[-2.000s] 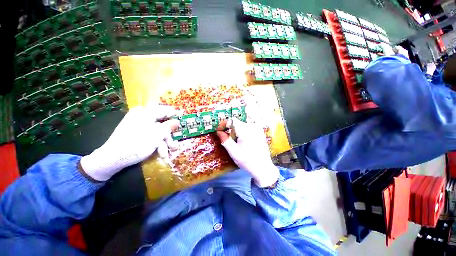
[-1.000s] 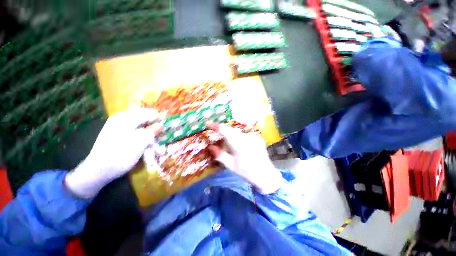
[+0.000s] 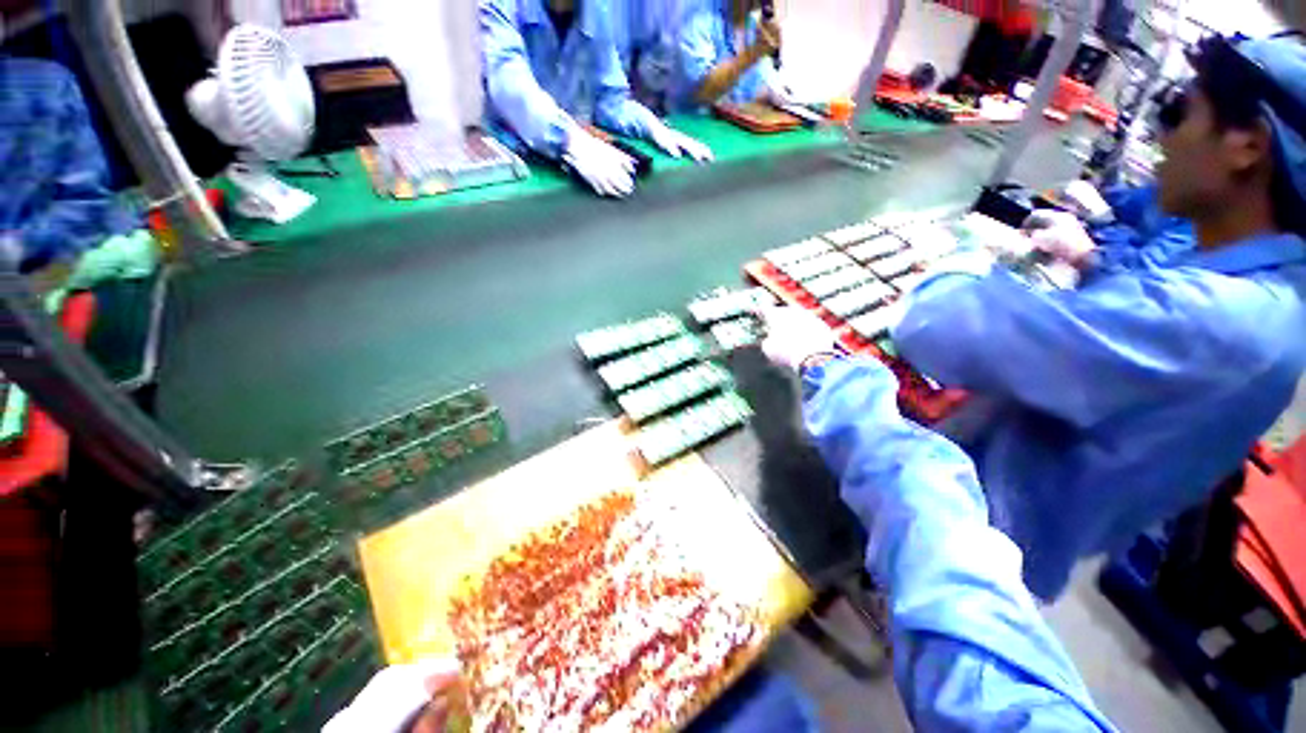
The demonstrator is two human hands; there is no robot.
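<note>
My right hand (image 3: 795,338), white-gloved, reaches out over the dark bench. Its fingers are on the right end of a small green PCB panel (image 3: 739,332), just below another panel (image 3: 728,304). My left hand (image 3: 398,699) is cut off by the bottom edge at the yellow mat's lower left; its grip is unclear. The yellow mat (image 3: 416,537) bears many orange-red bits (image 3: 552,566) among glossy whitish streaks. A column of pale-patched panels (image 3: 662,391) lies beyond the mat's upper right corner. Darker panels (image 3: 258,587) lie in rows at left.
A red tray (image 3: 931,397) filled with panels lies right of my hand, with a neighbour in blue (image 3: 1103,344) working over it. Across the bench are a white fan (image 3: 265,100), several gloved hands (image 3: 599,162) and a stack of sheets (image 3: 444,158). Metal posts stand at left and right.
The view has swung up and shows the far side. My right hand has left the mat and moved forward and right with a panel. My left hand no longer holds the panel over the mat.
</note>
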